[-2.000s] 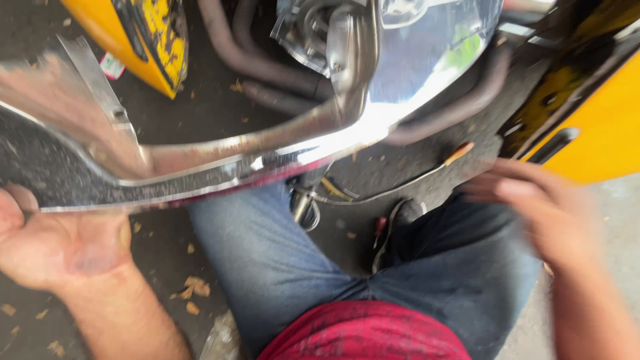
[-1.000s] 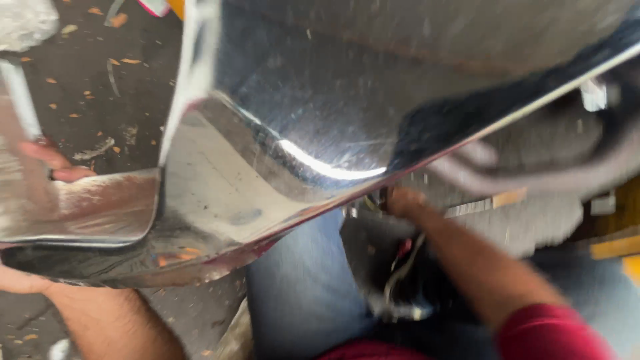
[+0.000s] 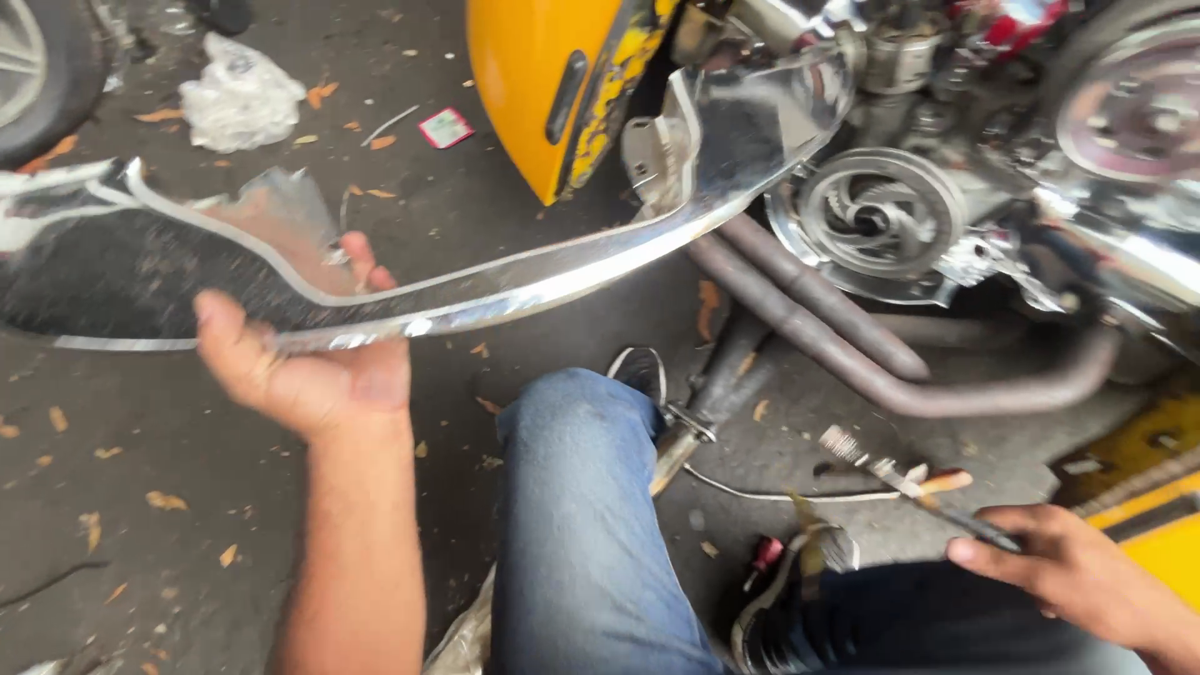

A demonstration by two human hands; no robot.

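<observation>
My left hand (image 3: 314, 375) grips a long, curved, chrome-faced panel (image 3: 553, 277) from below, thumb on the near edge and fingertips showing past the far edge. The panel stretches from the left edge of view toward the engine at upper right. At lower right my right hand (image 3: 1041, 558) holds a slim brush-like tool (image 3: 900, 483) by its dark handle, with its pale, bristly-looking end pointing up and left, away from the panel. Motion blur hides fine detail on the tool.
An engine with a round chrome pulley (image 3: 872, 216) and brown exhaust pipes (image 3: 825, 328) lies at right. A yellow body panel (image 3: 534, 84) stands top centre, another yellow part (image 3: 1158, 544) at lower right. A crumpled clear plastic bag (image 3: 241, 94) and a wheel (image 3: 37, 75) are upper left.
My right hand was near the panel's underside one second ago and is now at lower right with the tool in it. The panel has moved away from my body.
</observation>
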